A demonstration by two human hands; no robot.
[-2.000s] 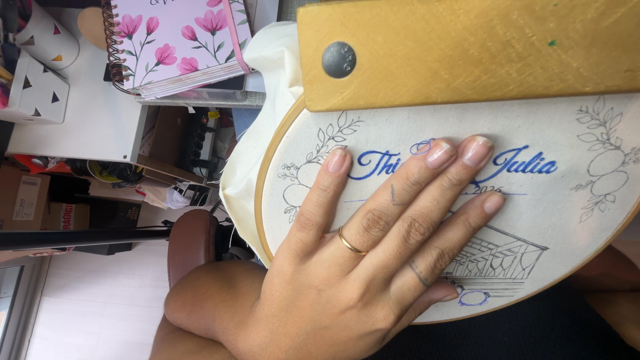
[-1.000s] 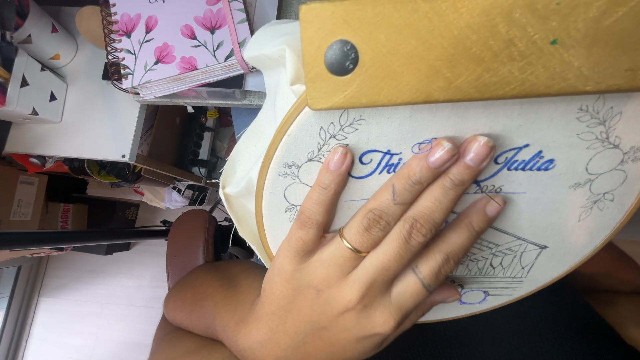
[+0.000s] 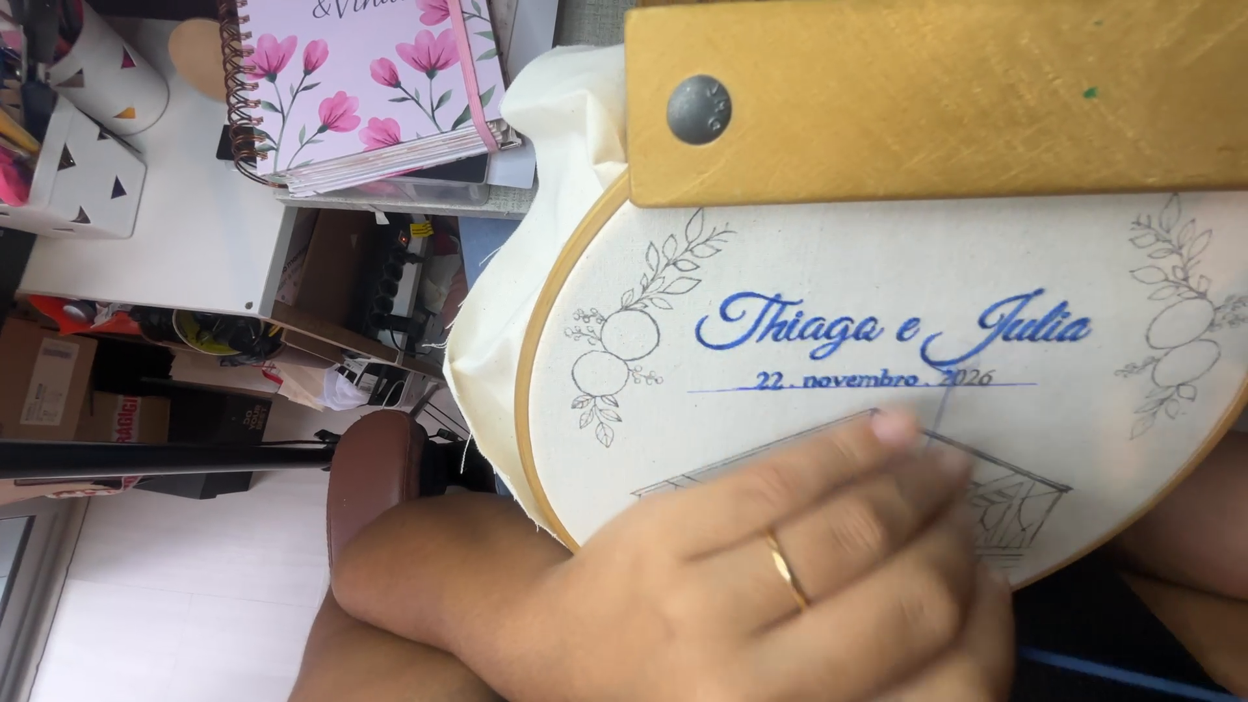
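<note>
My left hand [image 3: 858,546], with a gold ring, is over the lower part of a wooden embroidery hoop [image 3: 531,390]. Its fingers are drawn together and blurred, and a thin blue thread [image 3: 944,414] runs from their tips up to the stitched date line [image 3: 848,381]. Whether a needle is between them cannot be told. White cloth [image 3: 975,253] is stretched in the hoop, with blue embroidered script [image 3: 887,327] and drawn floral sprays [image 3: 634,336] at both sides. A drawn building [image 3: 1024,487] is partly hidden by the hand. My right hand is out of view.
A gold-coloured flat bar with a metal rivet [image 3: 926,107] covers the hoop's top. Left of it are a flowered spiral notebook [image 3: 361,88] and a white desk [image 3: 195,234] with pen holders [image 3: 93,185]. Cardboard boxes [image 3: 44,380] and a brown chair part [image 3: 375,468] lie below.
My left hand has moved down from the lettering, which it partly covered before. Its spread fingers have come together, and the thread at their tips now shows.
</note>
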